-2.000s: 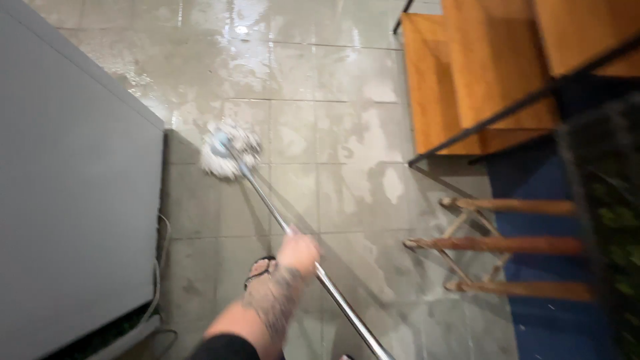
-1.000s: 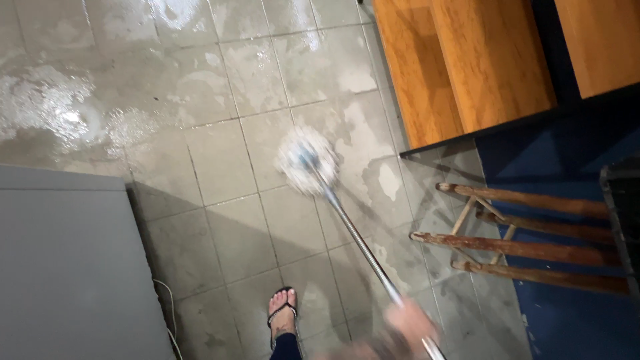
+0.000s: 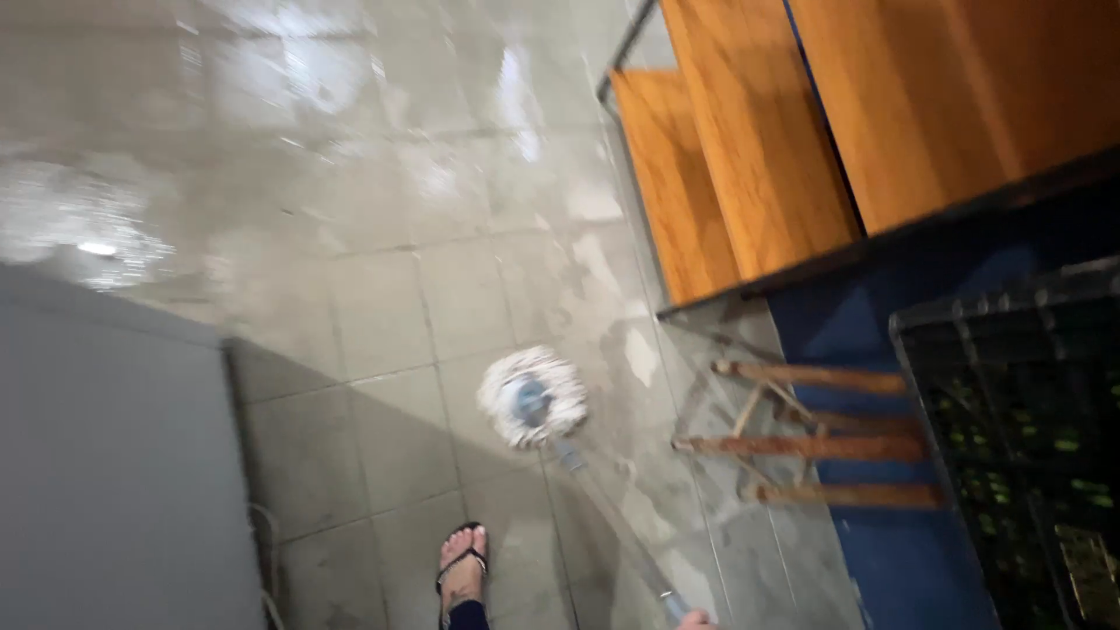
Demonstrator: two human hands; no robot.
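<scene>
A round string mop head (image 3: 535, 398) with a blue-grey plastic centre lies on the wet grey floor tiles. Its metal handle (image 3: 617, 512) slants down to the bottom edge, where a small part of a hand (image 3: 697, 619) is wrapped at a grey joint of the pole. Which of my hands this is, the frame does not settle; the rest of it is cut off by the edge. The other hand is out of sight. Left of the handle stands my foot in a black flip-flop (image 3: 462, 564).
Wooden steps (image 3: 761, 149) with a dark metal frame stand at upper right. Below them are a wooden stool's legs (image 3: 805, 448), a blue wall (image 3: 914, 547) and a black crate-like grid (image 3: 1032, 420). A grey cabinet (image 3: 114, 455) with a cable beside it fills the lower left.
Between the earlier frames, the mop head moved right across the tiles; now it is nearer my foot. The gripping hand has moved almost out of view at the bottom.
</scene>
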